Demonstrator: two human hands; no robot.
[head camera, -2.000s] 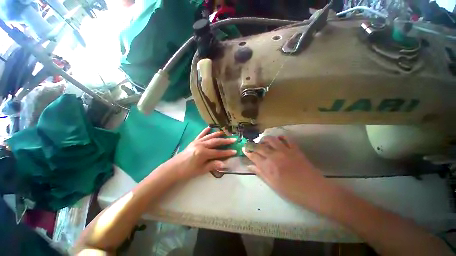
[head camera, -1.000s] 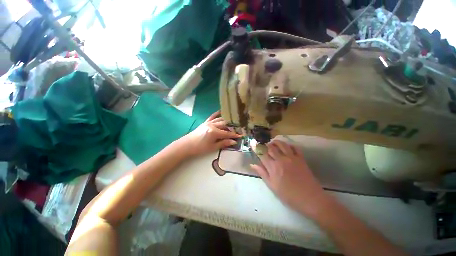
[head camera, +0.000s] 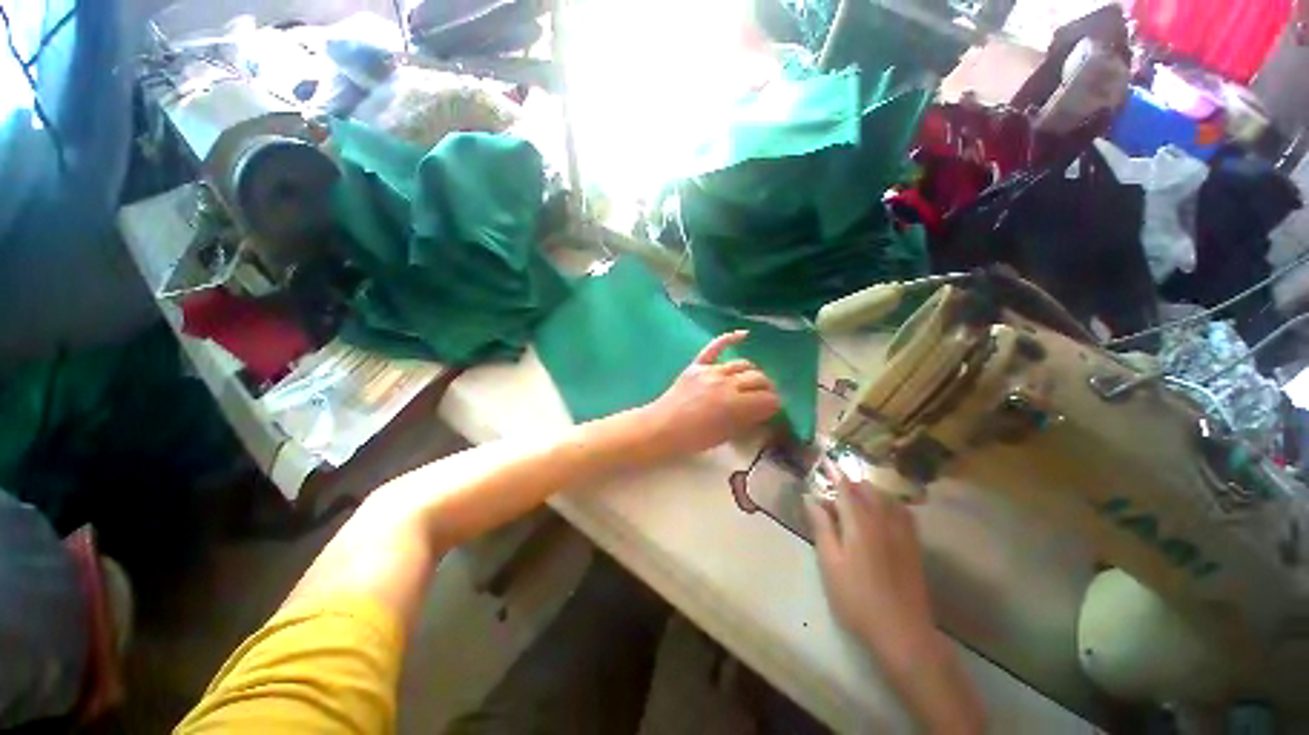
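Note:
The beige sewing machine (head camera: 1062, 431) stands at the right, with its needle and presser foot area (head camera: 836, 468) low at its left end. My left hand (head camera: 718, 405) is left of the needle, one finger raised, its other fingertips at the edge of a green panel (head camera: 794, 366). Whether they grip it cannot be told. My right hand (head camera: 873, 553) has its fingertips close to the presser foot; what is under them is hidden or blurred. A flat green panel (head camera: 610, 338) lies left of my left hand.
A crumpled green pile (head camera: 467, 244) lies at the left beside a dark round wheel (head camera: 287, 190), with red cloth (head camera: 251, 333) below it. A larger green heap (head camera: 797, 216) stands behind the needle end. The pale lamp (head camera: 861, 302) is above the machine's end. The white table's (head camera: 646, 539) edge faces me.
The view has swung left, so the machine sits further right. My left hand has drawn back from the needle to the left. My right hand stays by the needle.

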